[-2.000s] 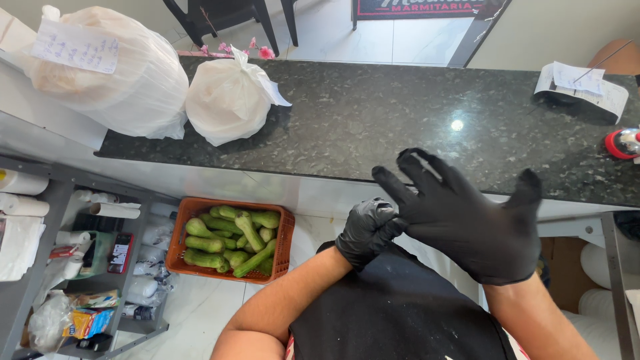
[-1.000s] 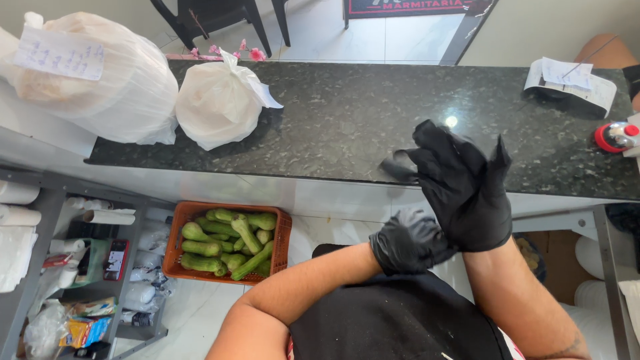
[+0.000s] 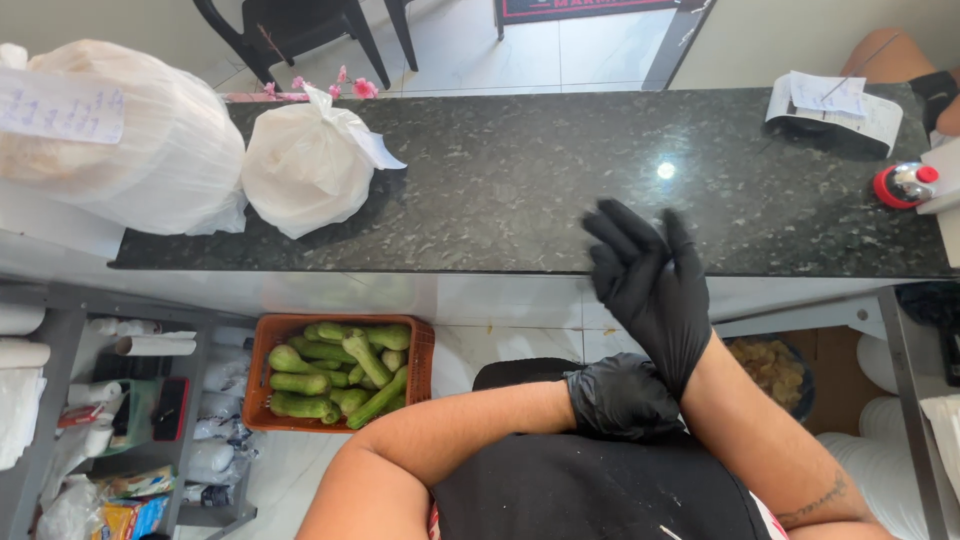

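Both my hands wear black disposable gloves. My left hand (image 3: 624,396) is curled at my right wrist, on the cuff of the right glove; its fingertips are largely hidden. My right hand (image 3: 651,281) is raised near the front edge of the dark speckled stone counter (image 3: 480,172), fingers partly spread and slightly blurred, with nothing in it. A black apron (image 3: 585,487) covers my front below the hands.
Two knotted white plastic bags, one large (image 3: 142,142) and one smaller (image 3: 307,165), stand on the counter's left. An orange crate (image 3: 421,375) of green squash sits on the floor. Shelves (image 3: 64,300) hold packaged goods. Papers on a spike (image 3: 832,101) stand at right, near another person's knee (image 3: 889,56).
My right hand's fingers, widely spread two seconds ago, are closer together and point up and left. My left hand has moved from the right hand's palm side to its wrist.
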